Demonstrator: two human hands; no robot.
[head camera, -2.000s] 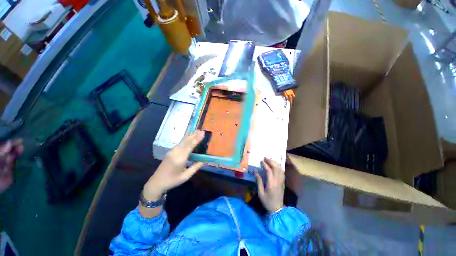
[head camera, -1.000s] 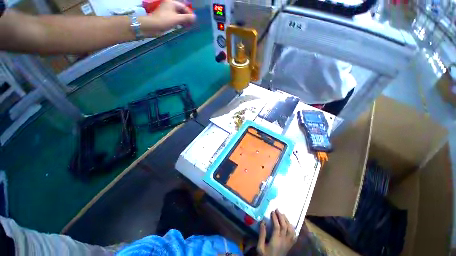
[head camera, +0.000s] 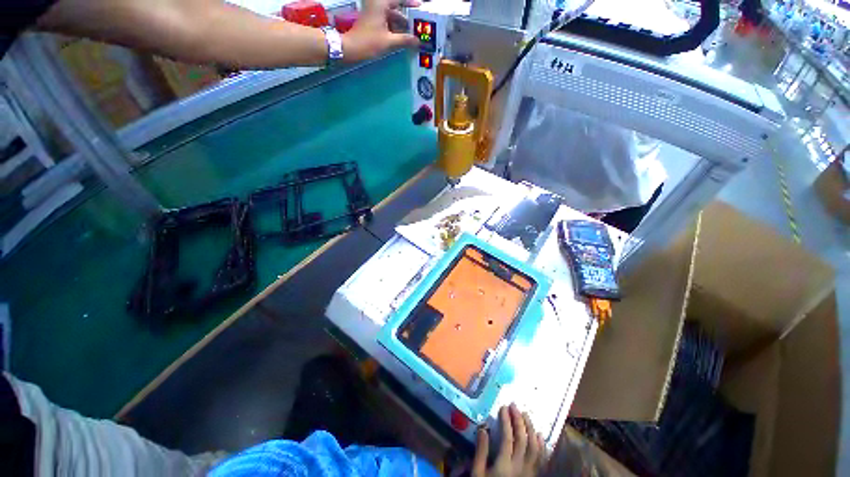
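Note:
The teal frame cover (head camera: 396, 340) lies closed around the orange fixture plate (head camera: 463, 312) on the white machine base (head camera: 550, 359). A thin black frame (head camera: 431, 361) shows along the cover's inner edge, with a dark patch at its left. My right hand (head camera: 511, 445) rests at the front edge of the base, beside the red button (head camera: 459, 420). Its fingers are slightly apart and hold nothing. It is partly cut off by the bottom edge. My left hand is not in view.
Another person's hand (head camera: 375, 35) reaches to the control panel (head camera: 425, 74). The gold dispensing head (head camera: 457, 149) hangs behind the fixture. A dark meter (head camera: 589, 259) lies at the base's right. Black frames (head camera: 196, 256) lie on the green belt at left. An open carton (head camera: 643, 345) stands at right.
My left hand has left the teal cover and the view. My right hand stays at the base's front edge. The view has shifted; the other person's hand has moved right to the panel.

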